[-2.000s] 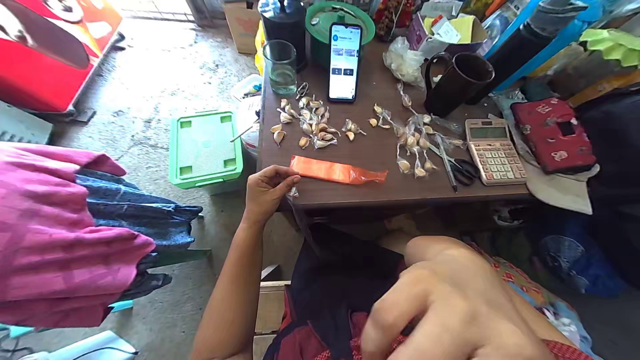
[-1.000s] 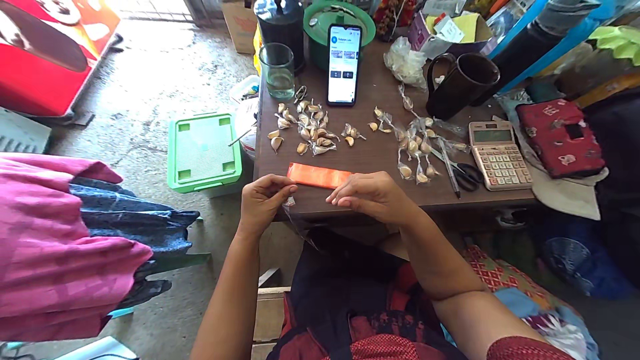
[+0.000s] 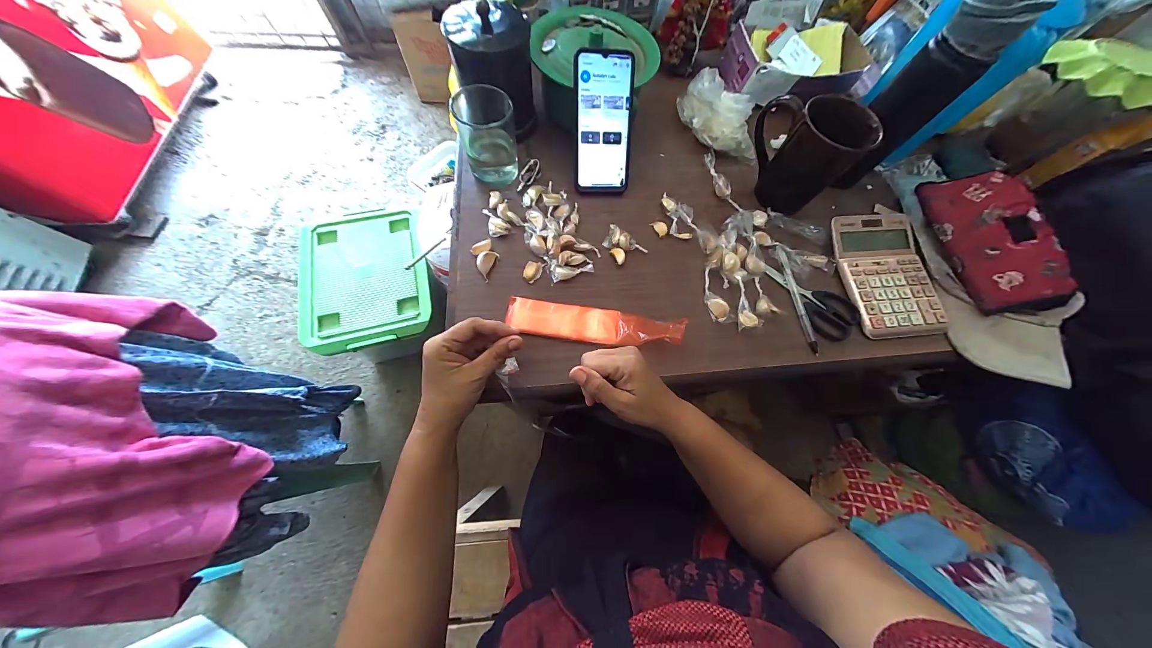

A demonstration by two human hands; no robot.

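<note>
My left hand (image 3: 468,364) is at the table's front edge, thumb and fingertips pinched on a small piece of clear plastic (image 3: 510,366) that hangs below them. Just right of it, my right hand (image 3: 621,382) is curled with thumb against forefinger; whether it holds the thin plastic is not clear. Beyond both hands lies a flat orange plastic packet (image 3: 576,322), its left end close to my left fingertips. Loose garlic cloves (image 3: 549,229) are heaped behind the packet. To the right lie garlic cloves tied in clear plastic (image 3: 733,256).
A phone (image 3: 603,121) stands upright against a green container (image 3: 646,40). A drinking glass (image 3: 489,157), dark mug (image 3: 814,148), scissors (image 3: 826,310), pen (image 3: 799,301) and calculator (image 3: 886,274) are on the table (image 3: 630,279). A green-lidded box (image 3: 367,281) stands left of it.
My right hand was low and close to the camera, then reached the orange packet's right end. It is now below the packet, off it. My left hand has stayed near the packet's left end.
</note>
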